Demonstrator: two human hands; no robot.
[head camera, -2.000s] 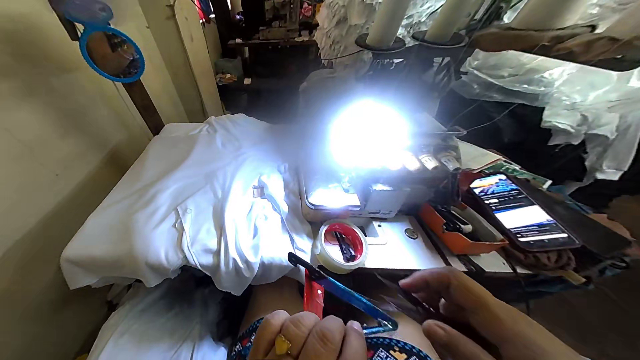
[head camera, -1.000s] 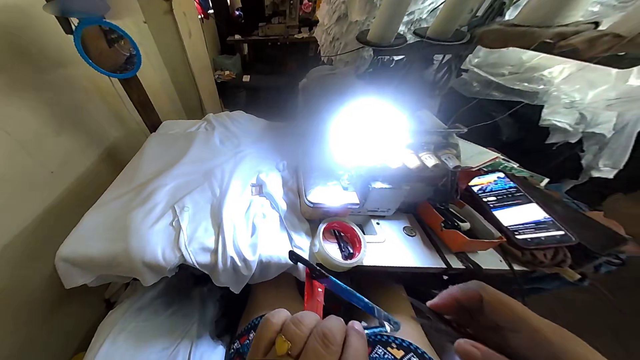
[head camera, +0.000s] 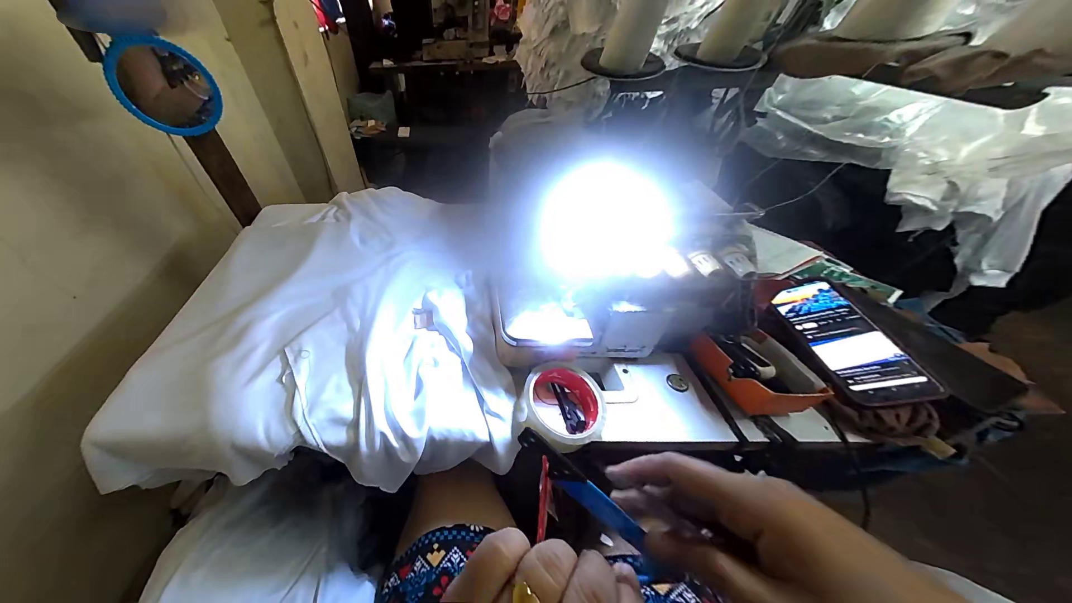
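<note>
My left hand (head camera: 544, 569), with a ring on one finger, is closed at the bottom centre around the base of a thin red item (head camera: 543, 501) that stands up from it. A slim blue tool (head camera: 605, 509) with a black end slants from the tape roll's edge down between my hands. My right hand (head camera: 737, 523) is blurred, its fingers over the tool's lower part; whether they grip it cannot be told. Just beyond, a roll of clear tape (head camera: 528, 412) with small black things inside its red core lies on the white machine bed (head camera: 657, 419).
White cloth (head camera: 276, 335) is heaped at left. A glaring lamp (head camera: 605, 219) hides much of the sewing machine. An orange open box (head camera: 766, 402) and a lit phone (head camera: 863, 352) lie at right. Thread cones (head camera: 632, 38) stand behind; a blue-framed mirror (head camera: 163, 84) hangs at left.
My right hand has moved left and up from the lower right, and now overlaps the lower part of the blue tool. The left hand remains closed at the bottom centre.
</note>
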